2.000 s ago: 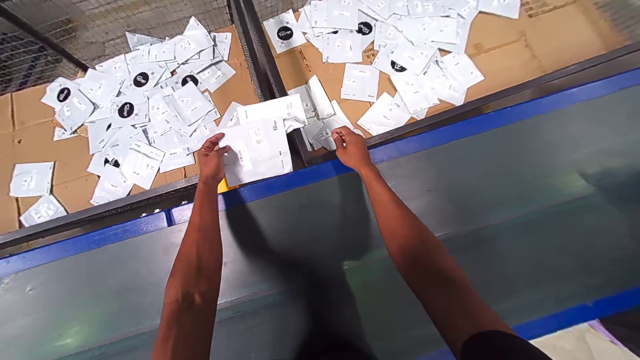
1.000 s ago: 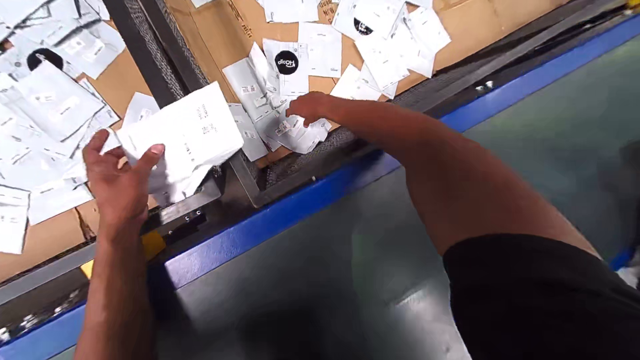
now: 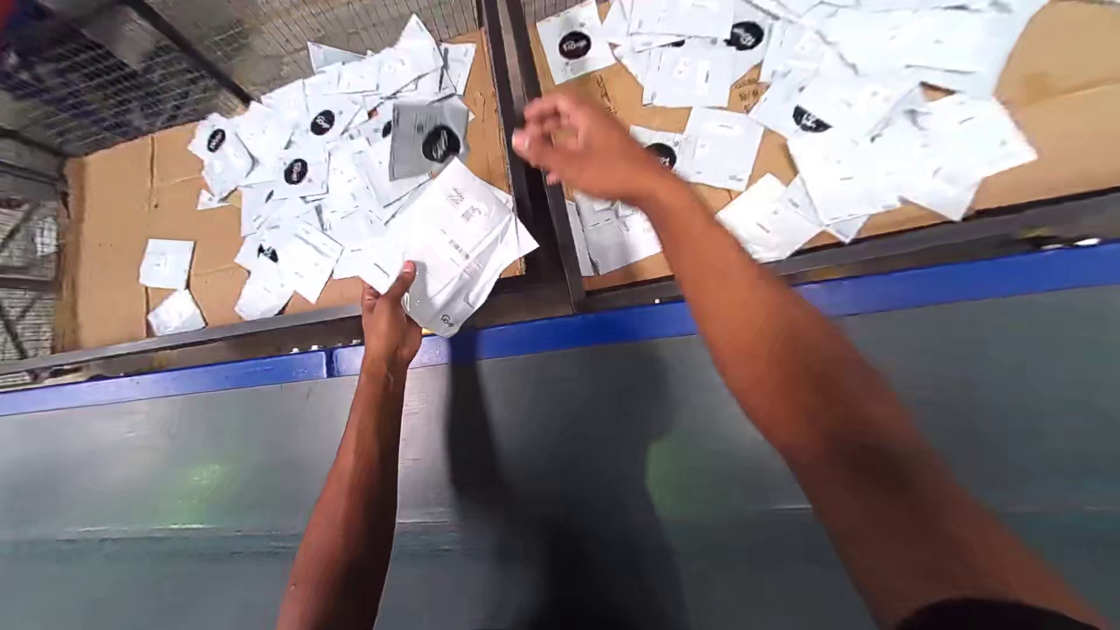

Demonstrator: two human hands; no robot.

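My left hand (image 3: 391,315) grips a small stack of white mailing packets (image 3: 457,241) by its lower left edge, over the front rim of the left bin. Just above the stack, a greyish packet with a black round mark (image 3: 420,140) appears tilted over the pile; whether anything touches it is unclear. My right hand (image 3: 582,144) has its fingers spread, with nothing between them, above the divider's right side. White packets (image 3: 302,166) are heaped in the left bin. Beneath my right forearm, more packets (image 3: 612,232) lie in the right bin.
A dark metal divider (image 3: 538,192) separates the two cardboard-lined bins. Wire mesh (image 3: 192,52) stands behind the left one. Along the front runs a blue rail (image 3: 577,331), and a dark green conveyor belt (image 3: 219,490) lies nearer to me. A large heap of packets (image 3: 875,114) fills the right bin.
My right hand has left the packets at the right bin's near corner and moved up to the divider, fingers apart. My left hand still holds the stack. The view has swung back toward the left bin.
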